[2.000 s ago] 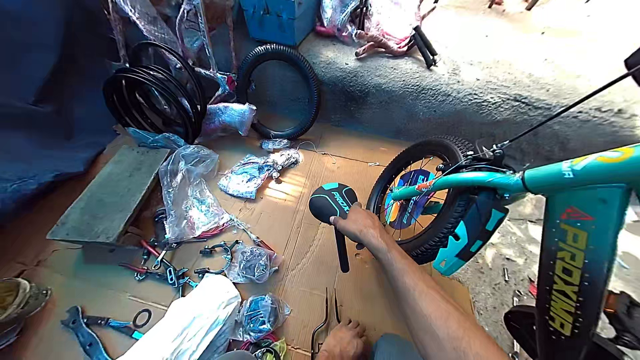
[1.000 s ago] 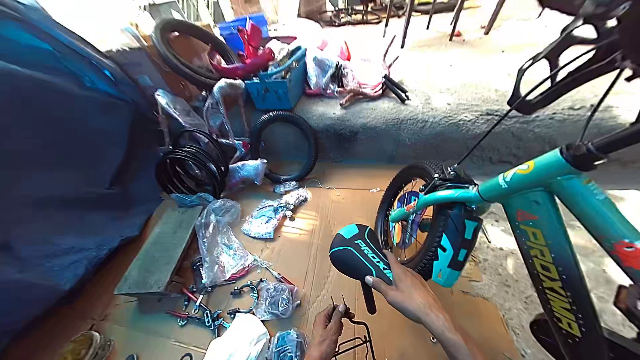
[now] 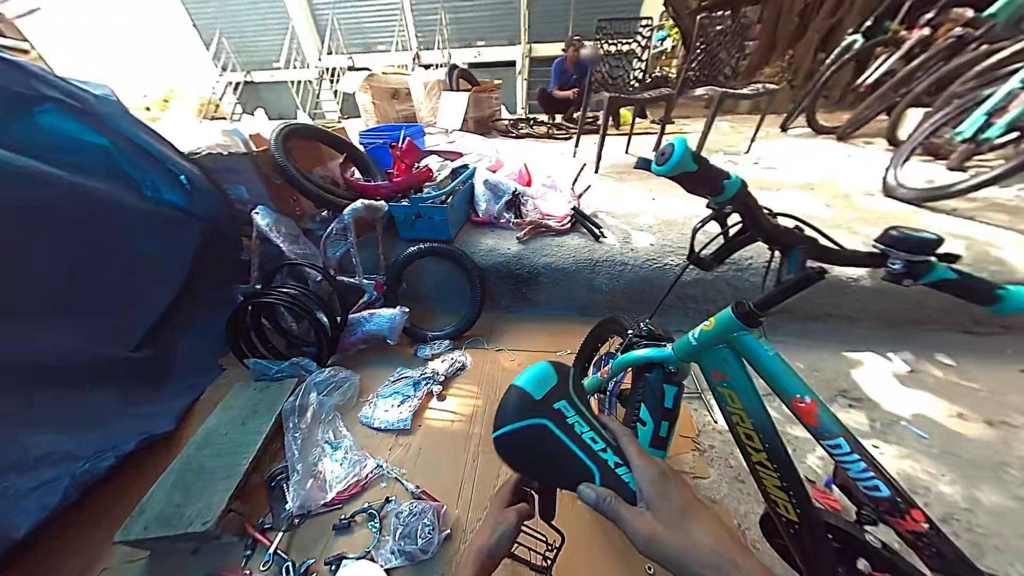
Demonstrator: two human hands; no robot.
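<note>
My right hand (image 3: 660, 500) grips a black and turquoise bicycle saddle (image 3: 552, 428) by its side, low in the middle of the view. Close beneath the saddle, my left hand (image 3: 498, 524) has its fingers closed around part of a black wire rack (image 3: 534, 548), which shows partly below the saddle's post. A turquoise and black bicycle frame (image 3: 756, 432) with handlebar (image 3: 768, 224) stands to the right, its front wheel (image 3: 600, 348) behind the saddle.
Cardboard (image 3: 472, 392) covers the ground, with plastic-wrapped parts (image 3: 320, 440), brake parts (image 3: 360, 520) and a wooden board (image 3: 208, 464). Loose tyres (image 3: 436, 292) and a blue crate (image 3: 432, 212) lie beyond. A person (image 3: 566, 80) crouches by chairs at the back; several bicycles (image 3: 944, 96) stand right.
The saddle has been lifted off the cardboard toward me in my right hand. My left hand has raised the wire rack toward the saddle. The view has tilted up.
</note>
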